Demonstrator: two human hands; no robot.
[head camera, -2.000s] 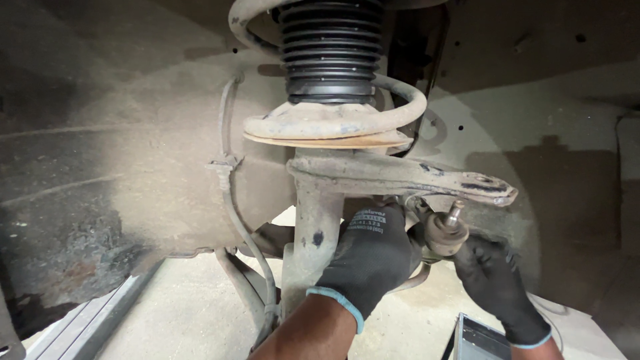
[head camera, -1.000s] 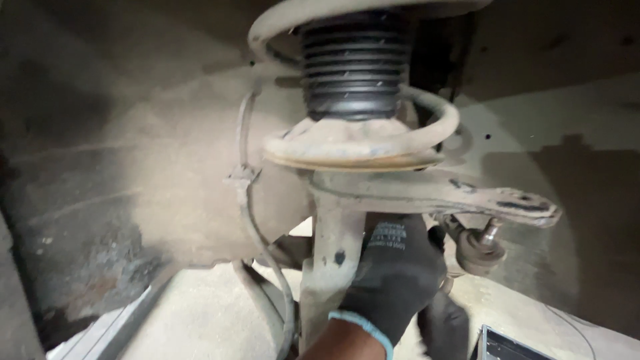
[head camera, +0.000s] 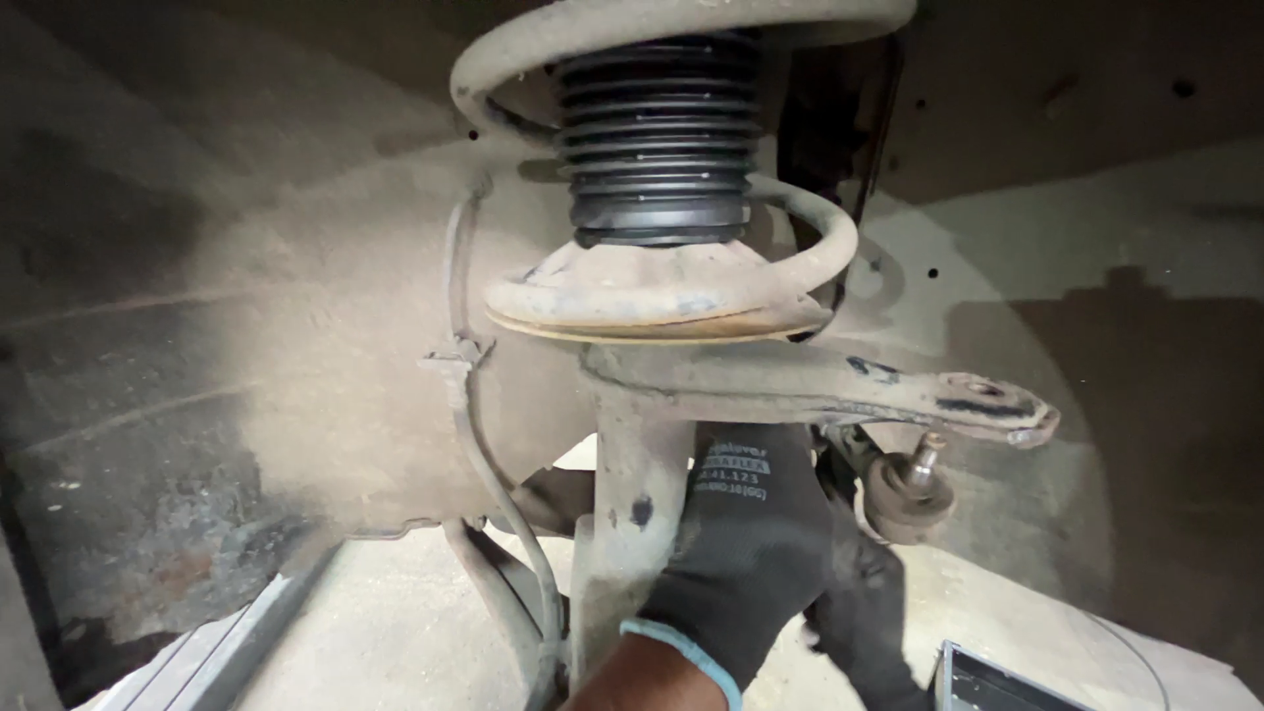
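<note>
A dusty strut tube stands below the coil spring and its black rubber bellows. From the tube, a steering arm reaches right. Under its outer end, apart from its hole, sits a tie rod end with its threaded stud upward. My left hand, in a black glove with a light blue cuff, reaches up beside the tube and under the arm; its fingertips are hidden. Close behind it, my right hand, also black-gloved, is low, left of and below the tie rod end, partly covered and blurred.
A hose in a bracket runs down left of the strut. Around it is the dusty wheel well lining. A metal rail lies at lower left, a dark open tray at lower right, and a thin cable on the floor.
My right hand was at the right side of the tie rod end two seconds ago; it has moved left, behind my left hand. My left hand has stayed by the strut.
</note>
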